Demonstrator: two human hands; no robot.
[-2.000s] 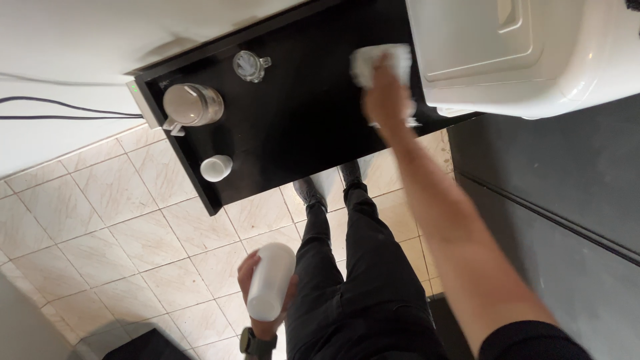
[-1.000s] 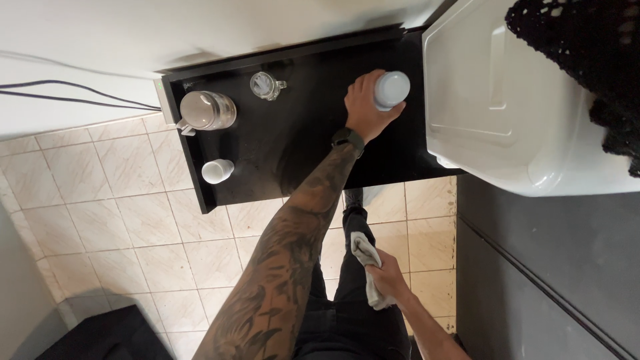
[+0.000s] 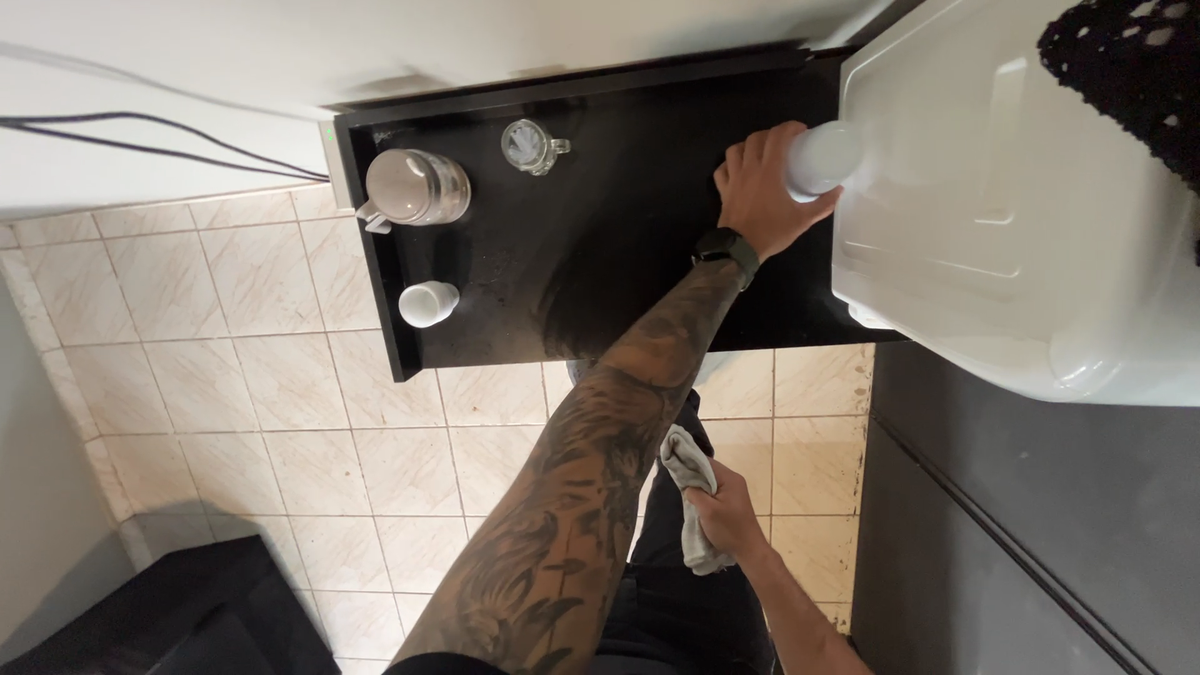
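With its fingers around a white cylindrical container [image 3: 827, 157], my left hand [image 3: 764, 192] is over the right part of the black tabletop [image 3: 619, 216], beside the white appliance. Whether the container's base touches the top cannot be told. A crumpled pale cloth [image 3: 689, 459] is in my right hand [image 3: 727, 511], low in front of my dark trousers. At the left end of the tabletop are a lidded clear jar [image 3: 417, 187] with a handle, a small white cup [image 3: 428, 304] and a glass mug [image 3: 532, 147].
A large white plastic-bodied appliance [image 3: 956, 197] borders the tabletop's right end, with black openwork fabric [image 3: 1139, 70] on it. Dark cabinet-like panels [image 3: 1012, 497] are below it. Black cables [image 3: 169, 141] run along the wall at left. A black object [image 3: 187, 619] is at lower left.
My left hand has gone from beside my legs to the tabletop with the white container, then further right to the appliance's edge. My right hand has left the tabletop with the cloth.
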